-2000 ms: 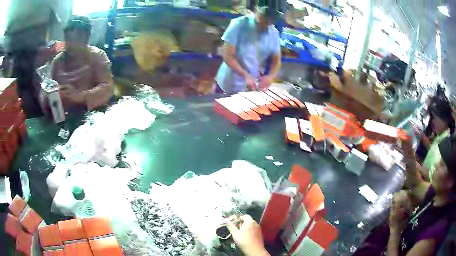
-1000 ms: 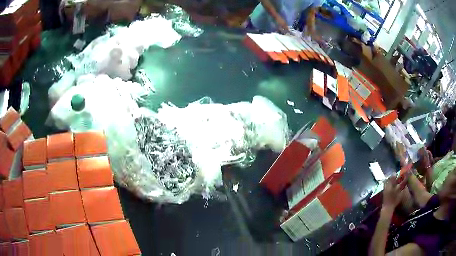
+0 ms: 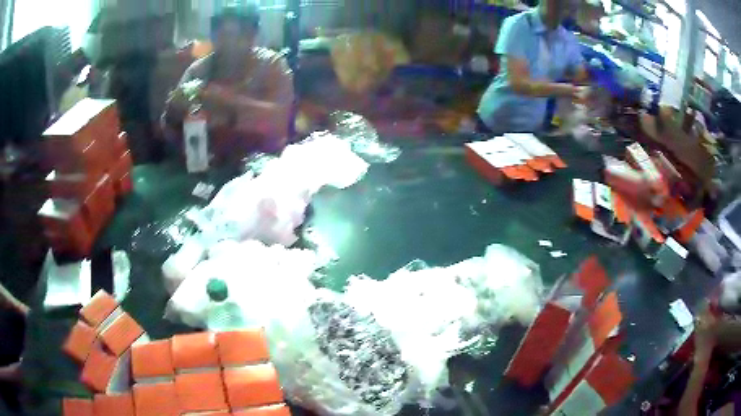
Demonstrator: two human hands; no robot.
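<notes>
Neither of my hands shows. Nearest the lower edge, a tight block of closed orange boxes point(image 3: 201, 387) stands at lower left. Open orange-and-white retail boxes point(image 3: 569, 349) stand at lower right with flaps raised; their contents cannot be made out. Between them lie shiny poly bags with a whitish mass point(image 3: 455, 302). An open clear bag holds a heap of silver-grey and dark small packs point(image 3: 361, 357). A green-capped bottle point(image 3: 218, 294) stands behind the box block, partly hidden.
The dark-green table point(image 3: 398, 215) carries more orange boxes point(image 3: 508, 158) at the far side and a pile point(image 3: 642, 191) at right. Orange boxes point(image 3: 85, 175) are stacked at left. Co-workers are at the far side and right; part of an arm shows at the left edge.
The hand seen at the bottom centre two seconds ago is gone. The view has tilted down, then back up and left. The far row of boxes is shorter, and the far worker's hands are raised away from it.
</notes>
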